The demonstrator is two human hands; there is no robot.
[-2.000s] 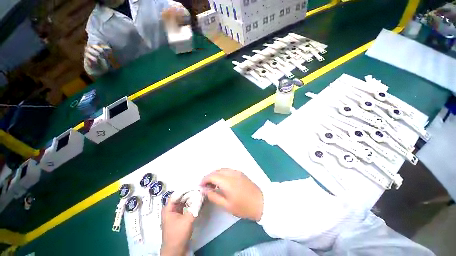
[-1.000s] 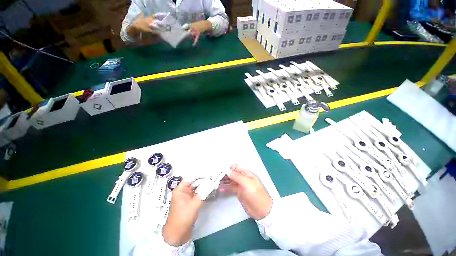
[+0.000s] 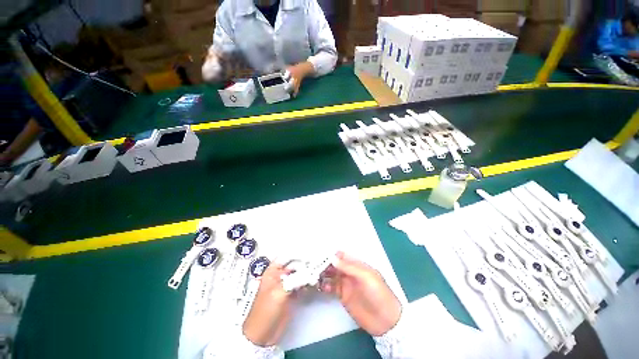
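My left hand (image 3: 272, 306) and my right hand (image 3: 364, 293) hold a small white item (image 3: 308, 273) between them, above the white work sheet (image 3: 322, 221). It looks like a wristwatch with its strap bent into a loop; its dial is hidden and details are blurred. My left hand grips its left side, my right fingers its right end. Several watches with round black dials and white straps, one of them a flat watch (image 3: 208, 259), lie on the sheet's left part, just left of my left hand.
A carrying sheet (image 3: 448, 270) with rows of watches lies right. A dispenser bottle (image 3: 448, 189) and crumpled cloth (image 3: 413, 223) are near it. Beyond the yellow rail (image 3: 112, 243), the belt holds gift boxes (image 3: 165, 148) and another watch sheet (image 3: 364, 163). A person (image 3: 273, 42) sits opposite near stacked boxes (image 3: 448, 59).
The camera view has swung right and levelled. My hands have turned the white item, and my right hand now opens more palm-up. The person opposite has set white boxes on the bench.
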